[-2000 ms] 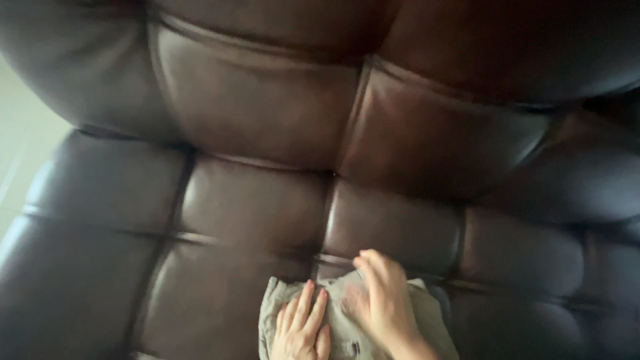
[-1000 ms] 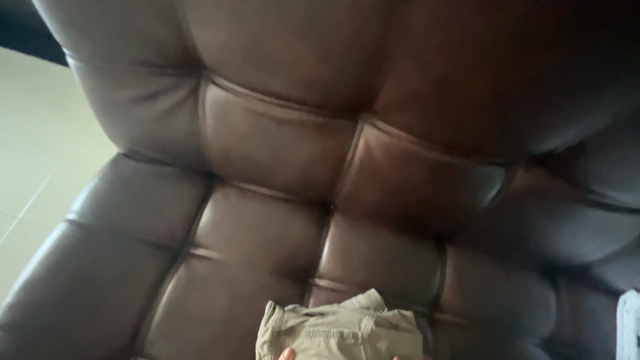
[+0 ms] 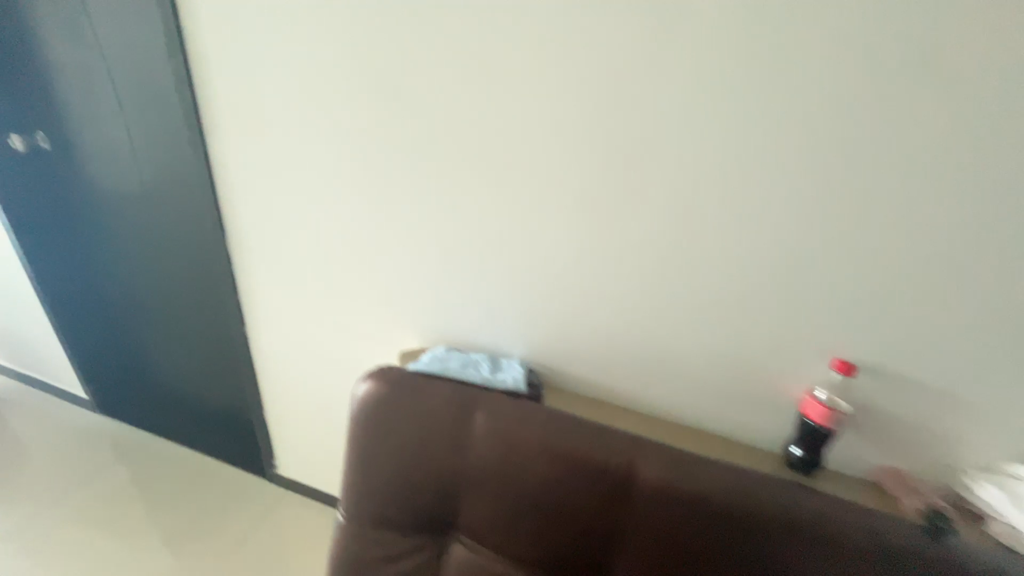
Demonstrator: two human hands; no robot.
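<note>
Neither of my hands shows in the head view now, and the folded beige cloth garment is out of view as well. The brown tufted sofa's backrest (image 3: pixel 552 464) rises from the bottom edge. Behind its top runs a narrow ledge (image 3: pixel 664 424) along the wall. A plastic cola bottle (image 3: pixel 816 412) with a red cap and red label, partly filled with dark liquid, stands there. Near the sofa's left corner lies a light blue cloth or packet (image 3: pixel 470 368) with a dark item under it.
A dark door or cabinet (image 3: pixel 152 240) with two small knobs is at the left, above a pale floor (image 3: pixel 152 496). Behind the sofa is a cream wall (image 3: pixel 560 184). Blurred small items (image 3: pixel 920 500) and a white cloth-like thing (image 3: pixel 1000 496) lie at the far right.
The view has swung up from the sofa to the wall. My hands and the beige garment, both visible earlier, have left the frame.
</note>
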